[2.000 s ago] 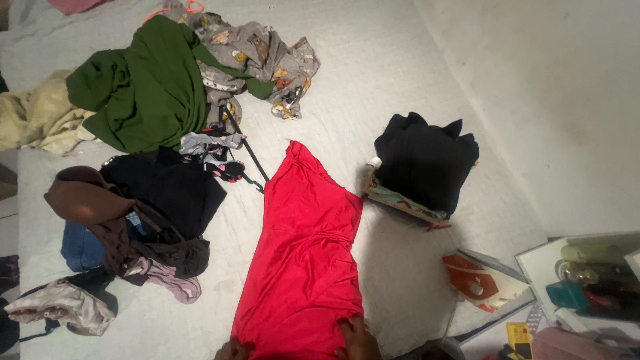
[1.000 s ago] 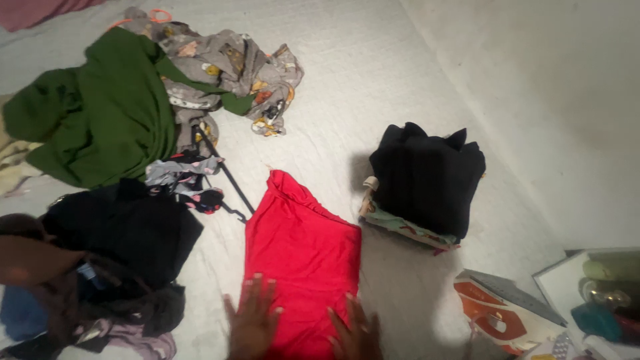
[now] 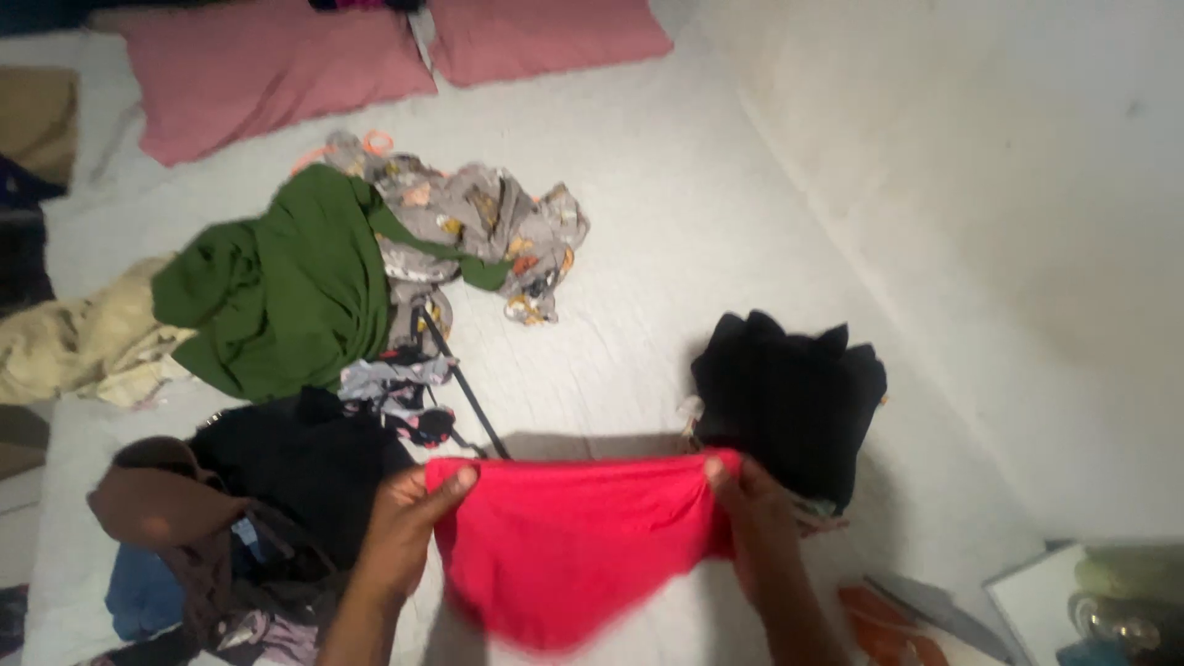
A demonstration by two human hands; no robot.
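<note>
A red garment hangs stretched between my two hands, raised over the bed, its top edge nearly straight and its lower part blurred. My left hand pinches its left upper corner, thumb on top. At the right upper corner my right hand grips the cloth the same way. Just beyond the garment a thin black strap lies on the sheet. A stack of folded black clothes stands behind my right hand. Black cloth and a brown bra lie left of my left hand.
A green garment, a grey patterned cloth and beige cloth lie heaped on the white bedsheet. Pink pillows are at the far end. A wall rises at right. An orange and white object and an open box are at lower right.
The red garment lay spread on the bed under my hands; now it is lifted, held by its corners and looks shorter, as if folded over. The view has shifted to show the pillows.
</note>
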